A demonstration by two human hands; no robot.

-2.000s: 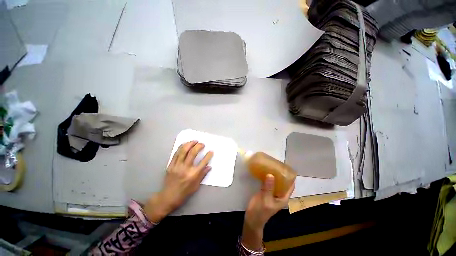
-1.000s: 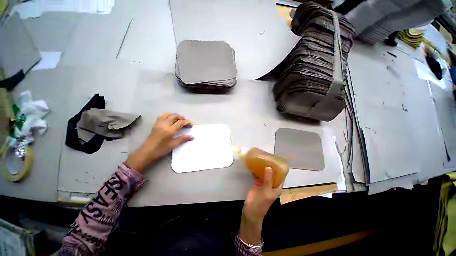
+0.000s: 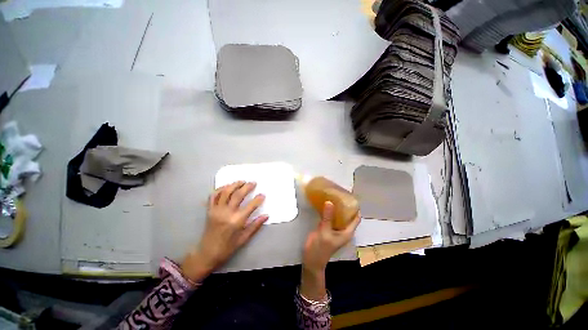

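A white stiffener piece (image 3: 278,187) lies flat on the grey board in front of me. My left hand (image 3: 232,219) rests on its left and lower part, fingers spread, pressing it flat. My right hand (image 3: 330,237) is closed around a glue bottle (image 3: 332,198) with amber contents. The bottle is tilted, its pale nozzle pointing up-left at the white piece's right edge; whether it touches is not clear. A single grey panel (image 3: 385,193) lies flat to the right of the bottle.
A stack of grey panels (image 3: 258,76) sits behind the white piece. A tall strapped bundle of grey panels (image 3: 400,97) leans at the back right. Black and grey scraps (image 3: 116,166) lie left. A tape roll (image 3: 14,225) is far left. Yellow fabric (image 3: 572,274) hangs at the right edge.
Since a second ago, my left hand has moved from the white piece's upper left corner down onto its lower left part. The bottle stays in my right hand and has shifted slightly up-left.
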